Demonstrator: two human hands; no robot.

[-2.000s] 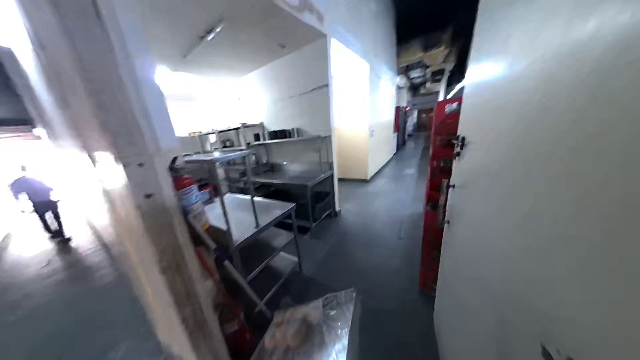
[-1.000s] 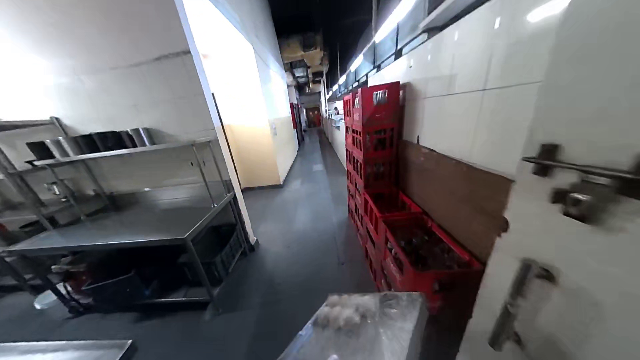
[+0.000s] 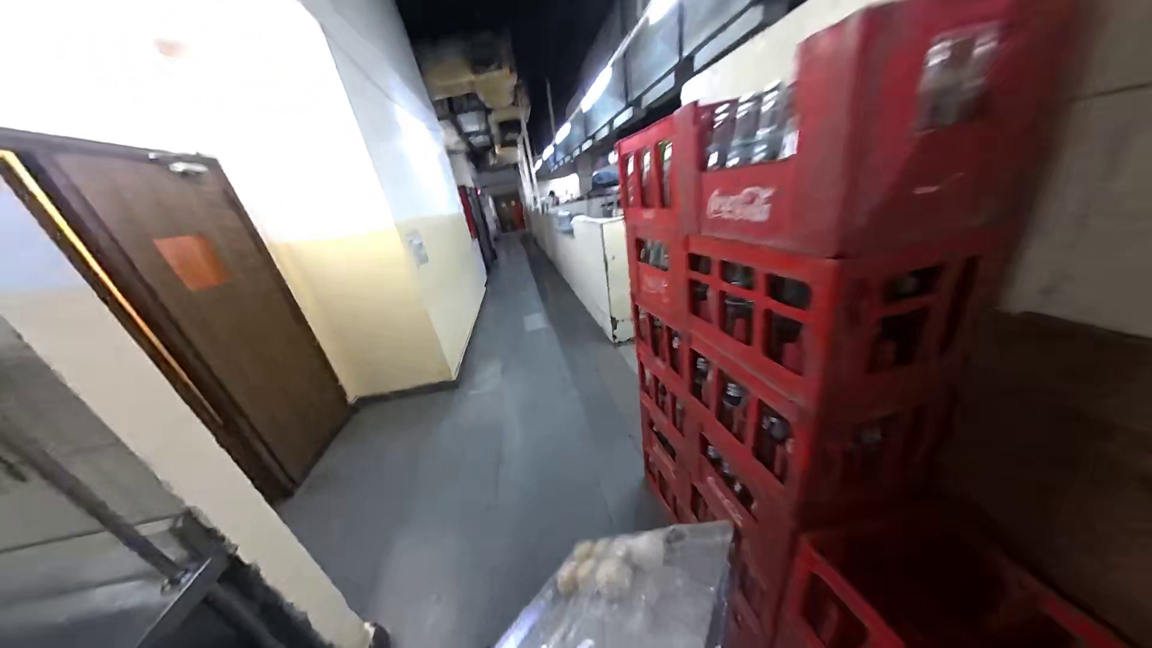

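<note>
A container under clear plastic film (image 3: 630, 607) juts into the bottom of the view, right of centre. Several pale, roundish pieces (image 3: 607, 569) show at its far end; what they are is too blurred to tell. Neither my left hand nor my right hand is in view, so how the container is held is hidden. Its right edge lies close beside the stacked red crates in the picture.
Red plastic bottle crates (image 3: 756, 324) stand in tall stacks at the right, with an open-topped crate (image 3: 918, 576) low in front. A brown door (image 3: 207, 297) and a metal rack (image 3: 162, 558) are at the left. The grey corridor floor (image 3: 504, 387) runs ahead between walls.
The view has moved forward past the white door into the corridor. The red crates now stand close at the right. The film-covered container has stayed at the bottom of the view.
</note>
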